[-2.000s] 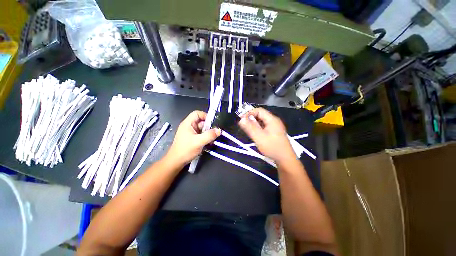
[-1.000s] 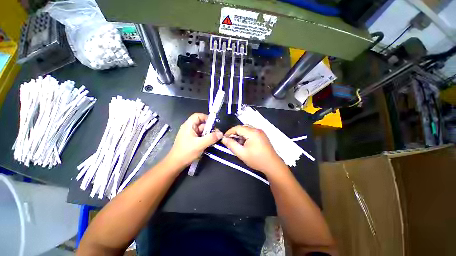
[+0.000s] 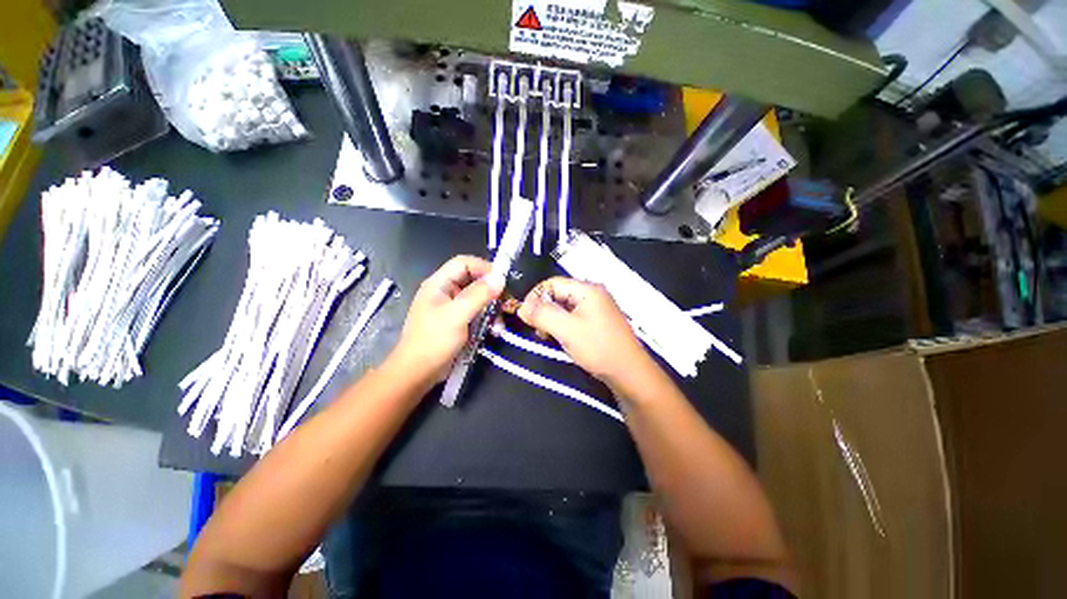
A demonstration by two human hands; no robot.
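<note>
My left hand is closed on a silver-grey loading bar, held slanted over the black table top. White leads run from the bar's right side under my right hand. My right hand pinches a small end beside the bar with thumb and fingertips; the end itself is mostly hidden. A white fan of unmoulded leads lies right of my hands. Four white leads hang from a comb-like piece at the lower mould, beyond my hands.
Two white lead bundles and a single lead lie at left. A bag of small white parts is behind them. The green platen and chrome tie bars stand ahead. A carton is lower right, a white bin lower left.
My right hand has moved from the fan of leads left to the bar, uncovering the fan. My left hand still holds the bar. The view has shifted slightly.
</note>
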